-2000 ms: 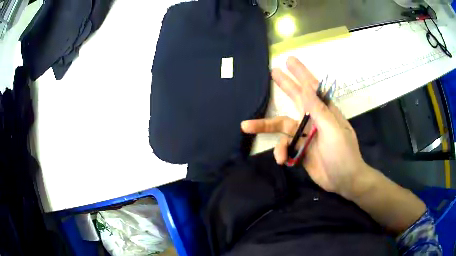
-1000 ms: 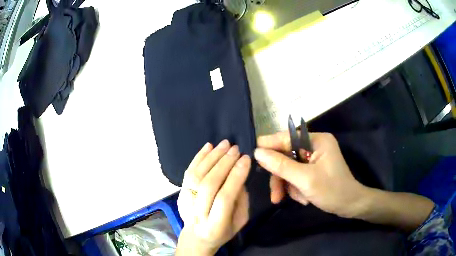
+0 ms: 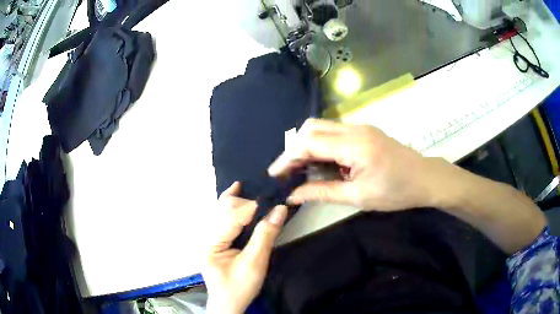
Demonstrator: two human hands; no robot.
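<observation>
A dark navy garment piece (image 3: 255, 126) lies on the white table, its top end at the sewing machine's needle area. A small cream sticker (image 3: 290, 138) shows on it, partly behind my right fingers. My left hand (image 3: 241, 251) pinches the near end of the cloth between thumb and fingers. My right hand (image 3: 362, 162) holds the same near edge just to the right, its fingertips close to my left ones. A small reddish spot shows in my right palm; the snips' blades are hidden.
The machine's presser foot area (image 3: 302, 46) is at the top centre, with yellow tape (image 3: 374, 96) along the bed. A stack of dark pieces (image 3: 101, 83) lies at upper left, and a dark heap (image 3: 37, 227) hangs at the left edge. Red and black scissors (image 3: 523, 52) lie at upper right.
Both hands have gone from lying by the cloth's right edge to gripping its near end, which is now bunched up. The right hand has moved up over the cloth. The view has shifted.
</observation>
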